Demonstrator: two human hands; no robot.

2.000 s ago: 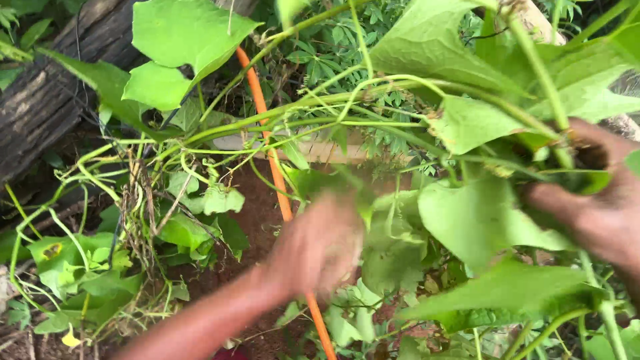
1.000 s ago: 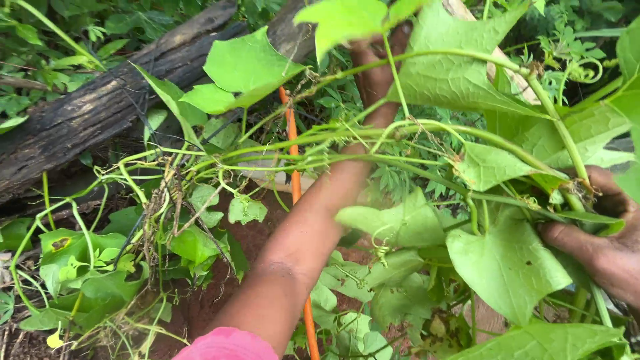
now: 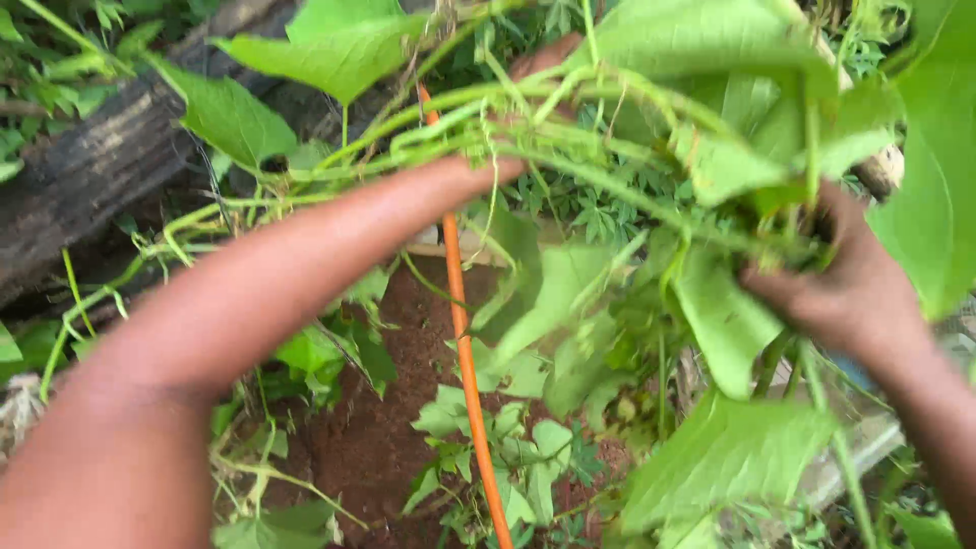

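Observation:
On the right, my right hand [image 3: 846, 274] is closed around a bundle of green vine stems [image 3: 770, 244] with broad leaves. My left arm reaches in from the lower left and passes under the vines [image 3: 450, 141]. My left hand [image 3: 545, 72] is at the top middle, behind the stems, partly hidden and blurred; whether its fingers hold a stem does not show. Large green leaves [image 3: 732, 457] hang below my right hand. An orange hose or pole [image 3: 469, 381] runs from the upper middle down to the bottom edge, behind my left forearm.
A dark, weathered log [image 3: 99, 160] lies across the upper left. Reddish-brown soil [image 3: 374, 442] shows in the lower middle, with small leafy plants [image 3: 526, 457] on it. A pale edge, perhaps wood or concrete [image 3: 854, 457], lies at the lower right.
My left arm swept up from low in the middle to behind the vines, and now crosses the view lower and flatter. The vine bundle stays in my right hand.

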